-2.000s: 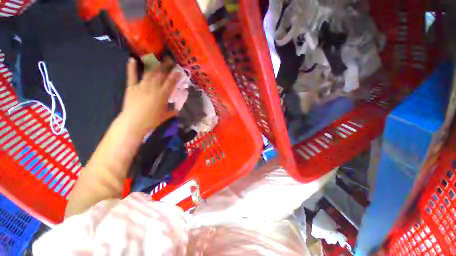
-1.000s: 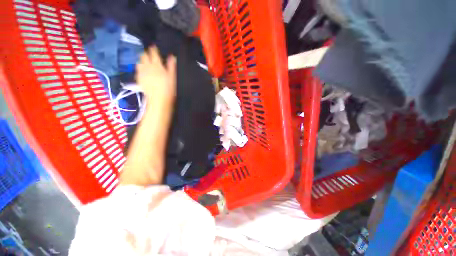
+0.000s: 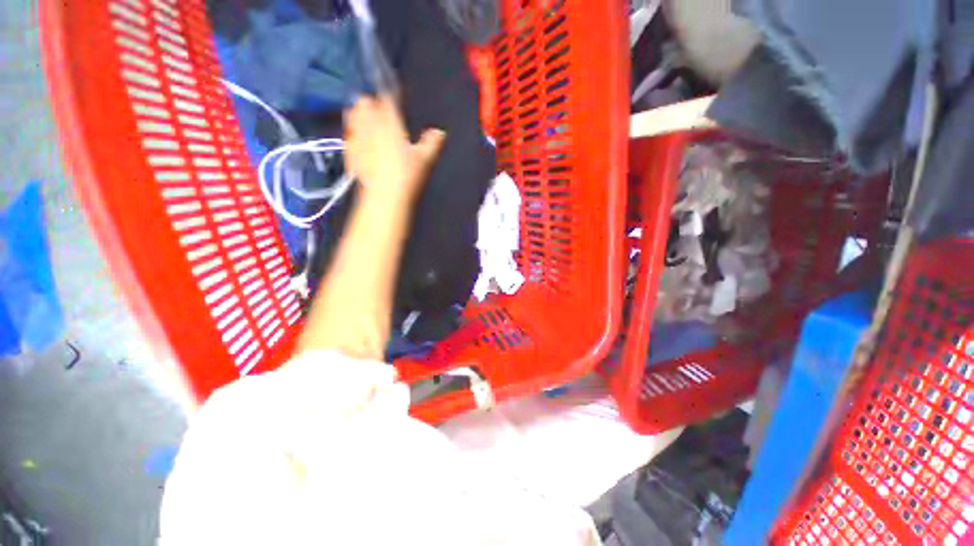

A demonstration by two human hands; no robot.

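Note:
My left hand (image 3: 387, 149) is inside a large red plastic basket (image 3: 616, 245), over dark cloth (image 3: 443, 213). The thumb is spread. The fingertips meet the dark cloth, and whether they grip it is not clear. A thin white cord (image 3: 280, 181) lies in loops just left of my hand. Blue cloth (image 3: 304, 64) lies beyond it. A crumpled white piece (image 3: 499, 237) lies at the basket's right inner side. My right hand is not in view.
A second red basket (image 3: 641, 368) to the right holds pale scraps (image 3: 716, 229). Grey cloth (image 3: 844, 75) hangs at the upper right. A blue board-like part (image 3: 803, 411) and another red basket (image 3: 908, 427) stand at the right edge. Blue pieces lie on the floor (image 3: 85, 427) at left.
The view has shifted, so the basket sits further right. My left hand was at the right side of the basket two seconds ago and is now at the dark cloth near the cord.

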